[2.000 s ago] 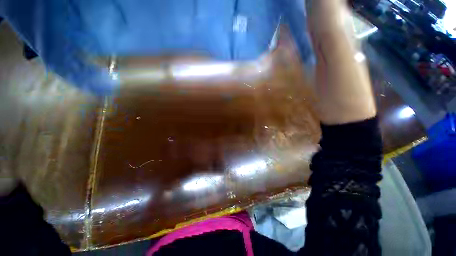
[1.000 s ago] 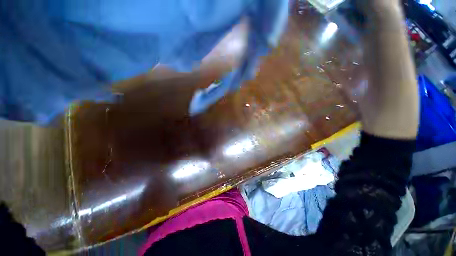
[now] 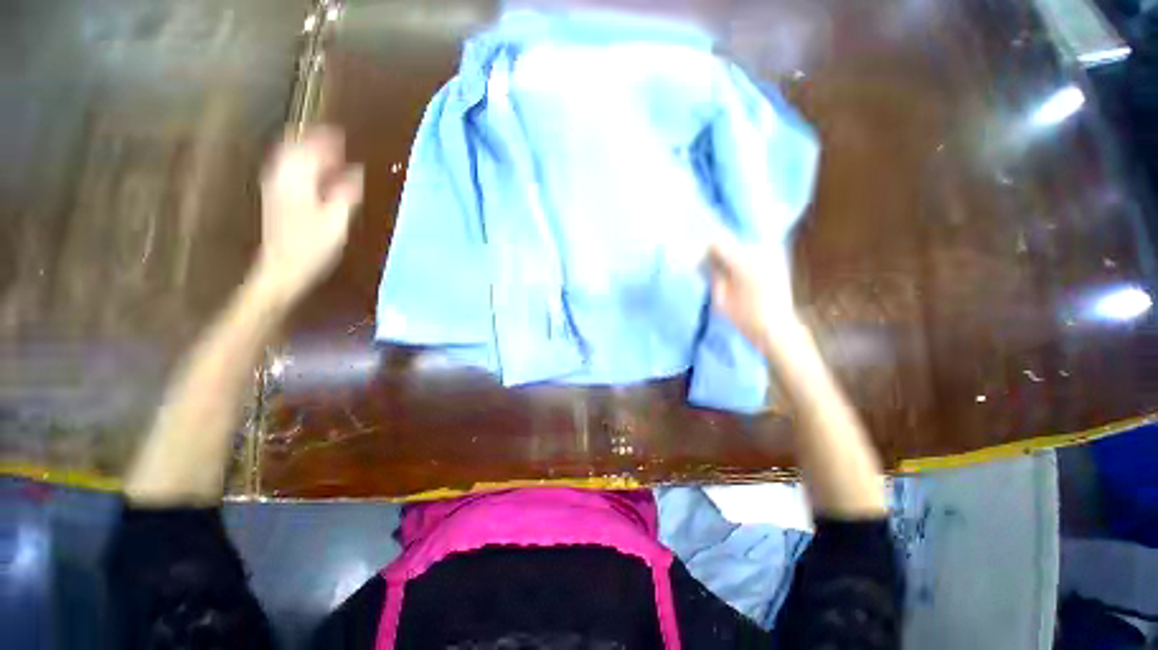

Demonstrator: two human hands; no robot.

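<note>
A light blue shirt [image 3: 546, 254] lies spread on the glossy brown table [image 3: 940, 318], its hem towards me and its middle overexposed. My left hand [image 3: 305, 203] is blurred, raised left of the shirt and apart from it, with no cloth in it. My right hand [image 3: 752, 290] is blurred over the shirt's right side, near a sleeve [image 3: 730, 368]. Whether it grips the cloth or holds a tool cannot be told.
A pale bin [image 3: 978, 546] stands below the table's yellow edge at the right, with blue and white cloth [image 3: 730, 546] beside my apron [image 3: 533, 527]. A blue object [image 3: 1124, 476] is at the far right. A seam crosses the table at the left.
The shirt was held up, blurred, across the top of the view; now it lies on the table nearer the middle. Both hands have come into view. The view has turned.
</note>
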